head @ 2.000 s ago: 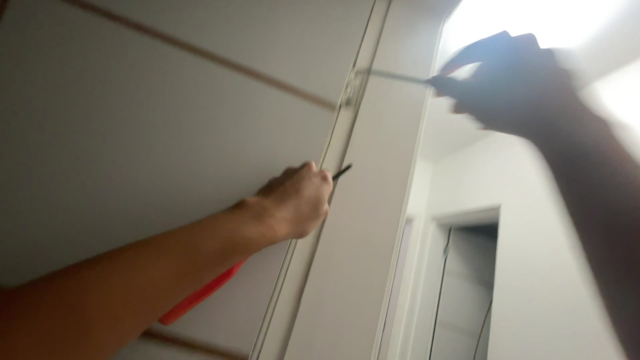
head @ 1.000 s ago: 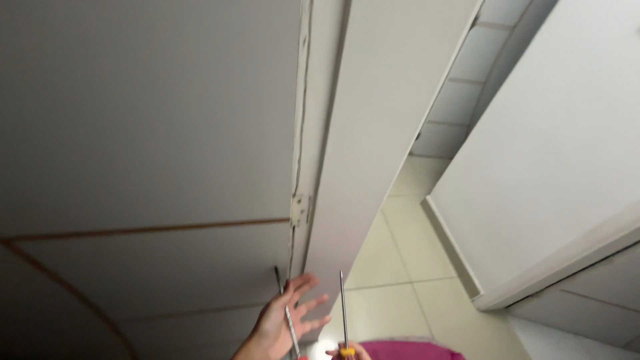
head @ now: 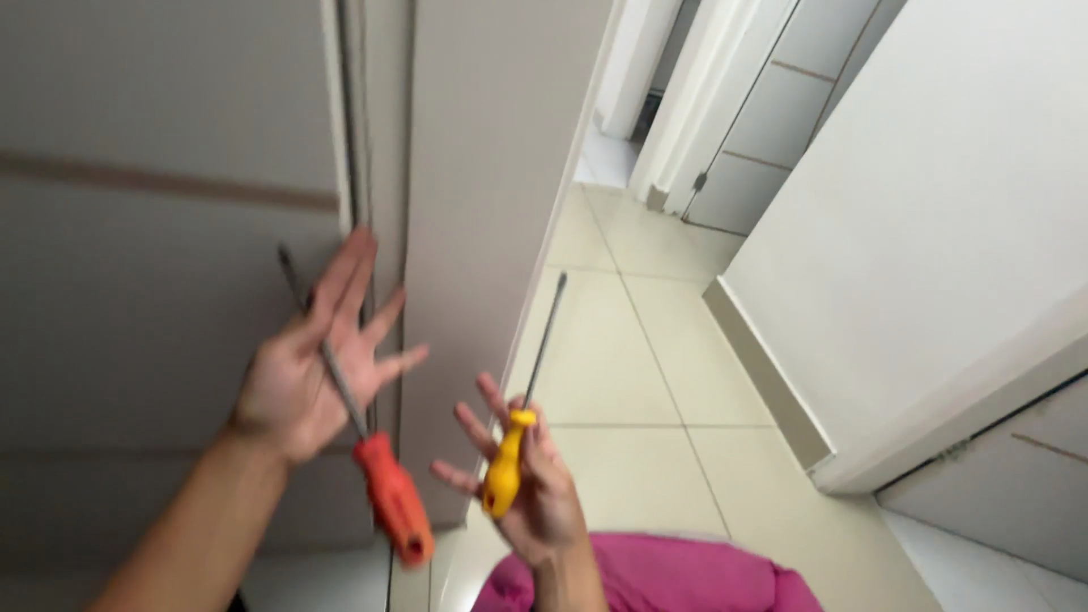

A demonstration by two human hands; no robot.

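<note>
My left hand [head: 310, 374] is spread palm up beside the edge of a grey door [head: 170, 323]. The shaft of a screwdriver with a red handle [head: 393, 501] is pinched between its thumb and forefinger and crosses the palm, the handle pointing down. In my right hand [head: 540, 493] is a screwdriver with a yellow handle [head: 506, 472], held by the thumb against the palm, its blade pointing up and the other fingers spread. A white door frame [head: 484, 170] rises between the door and the tiled floor.
Beige floor tiles [head: 620, 357] run along the right of the frame. A white wall [head: 918, 204] with a beige baseboard [head: 765, 374] stands at the right. Other grey doors [head: 765, 127] show at the top right. Pink fabric [head: 680, 574] is at the bottom.
The view has swung down from high on the frame to the floor. My right hand was raised at the upper right two seconds ago and is now low, near my left hand.
</note>
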